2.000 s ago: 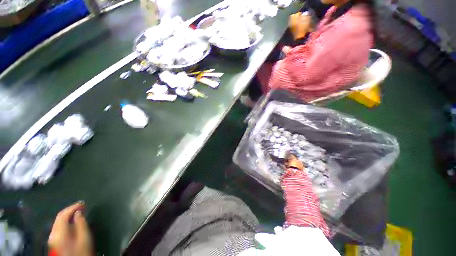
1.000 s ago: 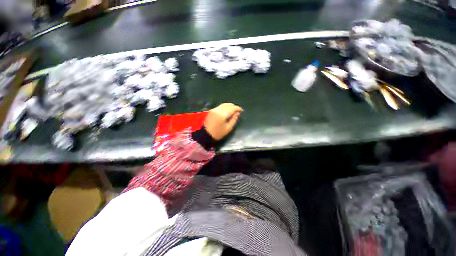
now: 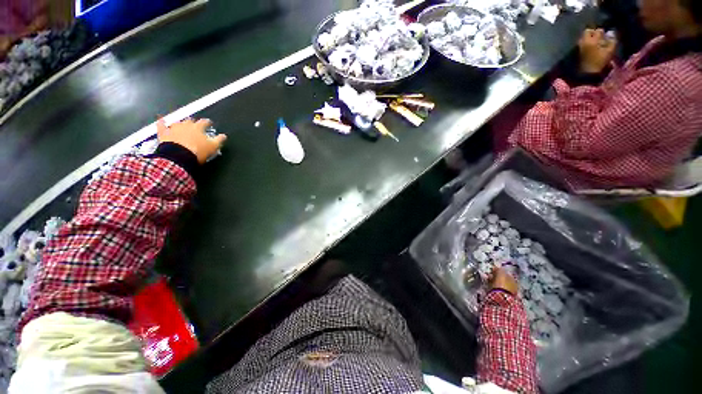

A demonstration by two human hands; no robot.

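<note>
My left hand (image 3: 191, 138) reaches over the dark green belt and rests on a small white-grey knobbly piece (image 3: 212, 133) near the pale dividing strip; part of that small heap is hidden under the hand and sleeve. My right hand (image 3: 502, 280) is down in the crate with the clear liner bag (image 3: 616, 296), among many grey-white crate pieces (image 3: 531, 258). Its fingers are mostly hidden, so I cannot tell whether it holds anything. A red pad (image 3: 163, 327) lies at the bench edge below my left sleeve.
A squeeze bottle (image 3: 290, 145) lies on the belt. Heaped steel basins (image 3: 381, 81) stand farther off, with tan sticks (image 3: 406, 113) and a white tissue (image 3: 360, 101) before them. More pieces (image 3: 19, 262) lie at left. A seated person (image 3: 616, 127) works at right.
The view has swung back right since one second ago. My left hand has moved from beside the red pad to the small heap near the strip. My right hand now shows in the crate.
</note>
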